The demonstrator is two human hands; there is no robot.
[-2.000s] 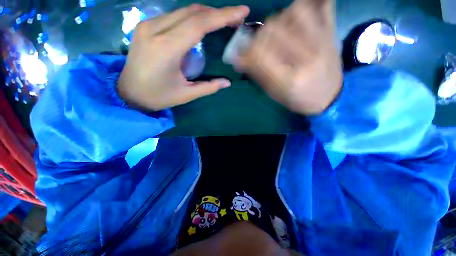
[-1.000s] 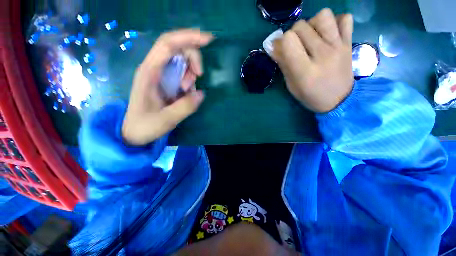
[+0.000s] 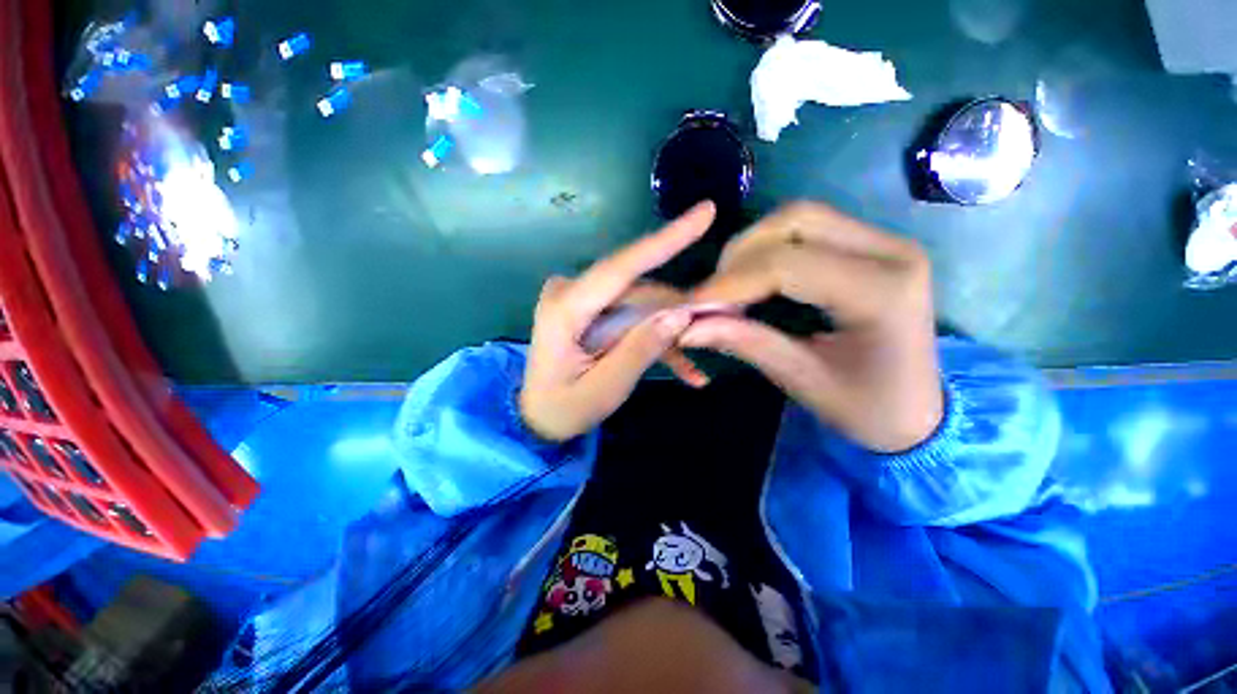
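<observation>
My left hand (image 3: pixel 604 346) is low over the bench's front edge and holds a thin clear, greyish film (image 3: pixel 617 325) between its fingers. My right hand (image 3: pixel 848 319) meets it there, its thumb and fingertips pinching at the film's right edge; the exact grip is partly hidden. A round black watch head (image 3: pixel 701 166) lies on the green mat just beyond the fingers. A white crumpled wiping cloth (image 3: pixel 821 84) lies on the mat behind the right hand.
A second black watch head (image 3: pixel 768 14) is cut by the top edge. A glaring round piece (image 3: pixel 984 152) lies right. Clear film with blue-and-white tabs (image 3: pixel 486 122) lies left; a shiny tab pile (image 3: pixel 190 210) is farther left. Red trays (image 3: pixel 102 353) stand far left. White waste (image 3: pixel 1211 233) lies far right.
My right hand has let go of the white cloth and moved down to my left hand. My left hand has moved right and towards me with the film. Tabbed film now shows on the mat.
</observation>
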